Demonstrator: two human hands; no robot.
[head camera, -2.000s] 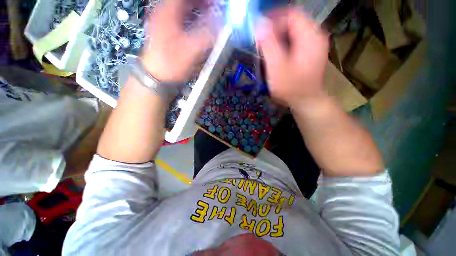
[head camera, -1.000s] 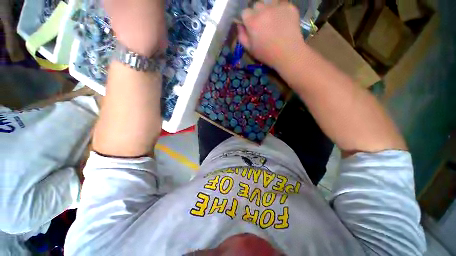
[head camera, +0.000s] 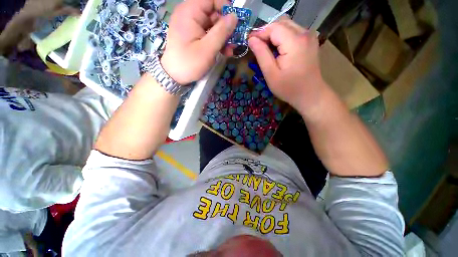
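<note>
A small blue circuit board (head camera: 240, 22) is held up above the inner edge of the bin, with thin pale wires (head camera: 275, 17) trailing from it to the upper right. My left hand (head camera: 200, 42) pinches the board's left side between thumb and fingers. My right hand (head camera: 289, 57) pinches the wires at the board's lower right. No light shows on the board. Below the hands, a cardboard tray of packed cells (head camera: 241, 113) shows many round grey-blue ends with red bits. A bright blue cell (head camera: 257, 75) lies on them, partly hidden by my right hand.
The white bin (head camera: 187, 118) at left holds a heap of wired board assemblies (head camera: 131, 30) and a flat pale square piece (head camera: 129, 73). A yellow-green strap (head camera: 56, 42) is farther left. Another person's pale sleeve (head camera: 42, 145) is at the left edge. An open carton (head camera: 351, 75) is at right.
My left hand has come out of the bin heap and now holds a circuit board. My right hand has risen from the cell tray to the board's wires. The bright glare seen earlier is gone.
</note>
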